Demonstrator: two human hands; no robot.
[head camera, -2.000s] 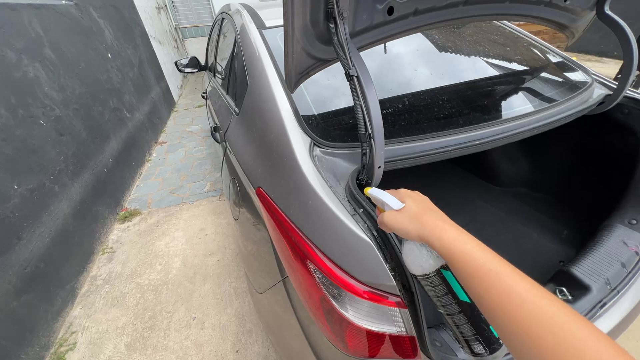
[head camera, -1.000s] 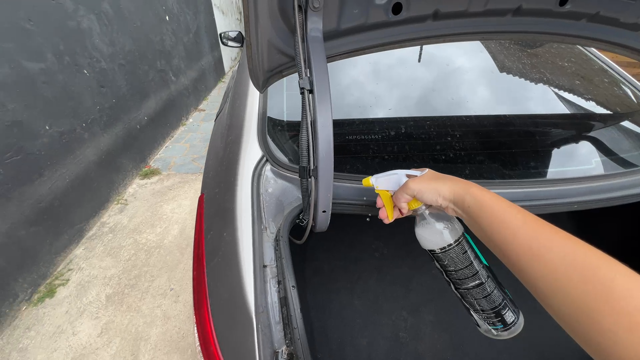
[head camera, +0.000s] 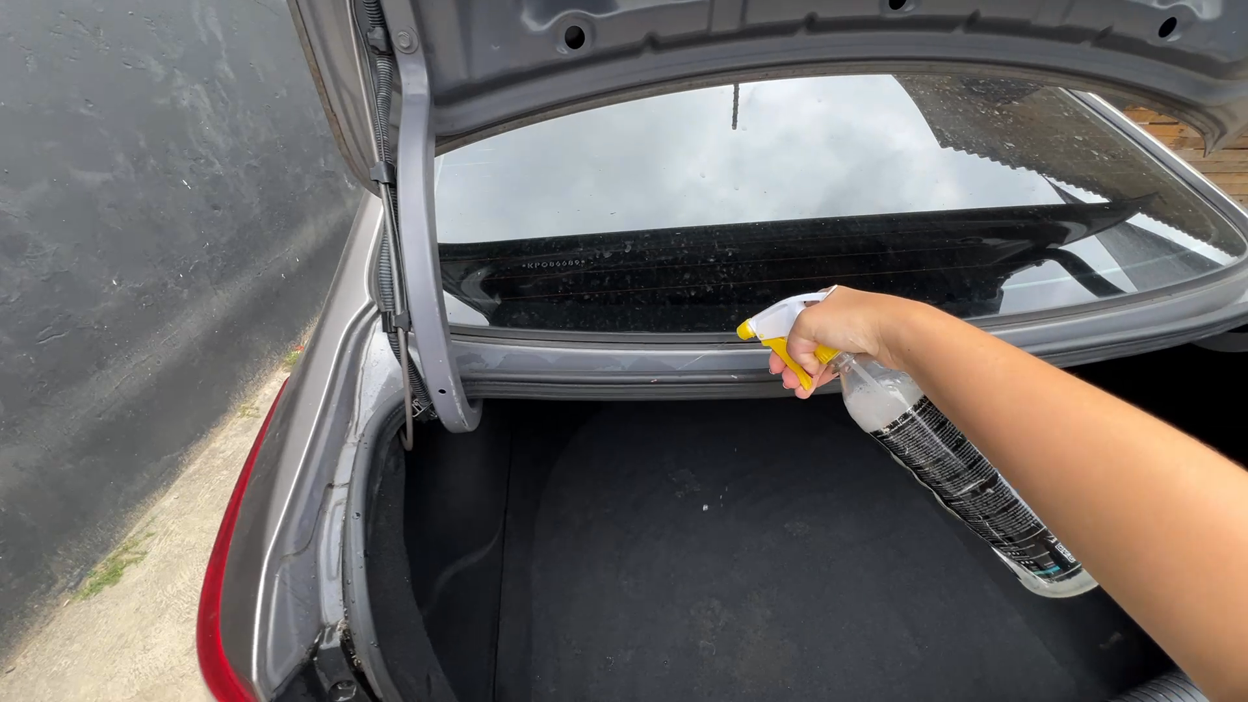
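My right hand (head camera: 829, 336) is closed around the neck and trigger of a spray bottle (head camera: 965, 478) with a white and yellow head and a black printed label. The bottle slants down to the right above the trunk opening, and its yellow nozzle points left along the sill (head camera: 604, 363) below the rear window (head camera: 682, 195). A pale streak or mist shows near that sill. The trunk lid (head camera: 682, 58) of the grey car stands raised, held by a hinge arm (head camera: 424, 244) at the left. My left hand is out of view.
Dark lining covers the trunk floor (head camera: 741, 565). Cables (head camera: 387, 195) run along the hinge arm. A red tail light (head camera: 229, 556) edges the car's left corner. Beyond it are a strip of concrete ground (head camera: 156, 585) and a dark wall (head camera: 146, 244).
My right hand has moved with the spray bottle from the trunk's left gutter by the hinge to the sill below the rear window. The view has swung right.
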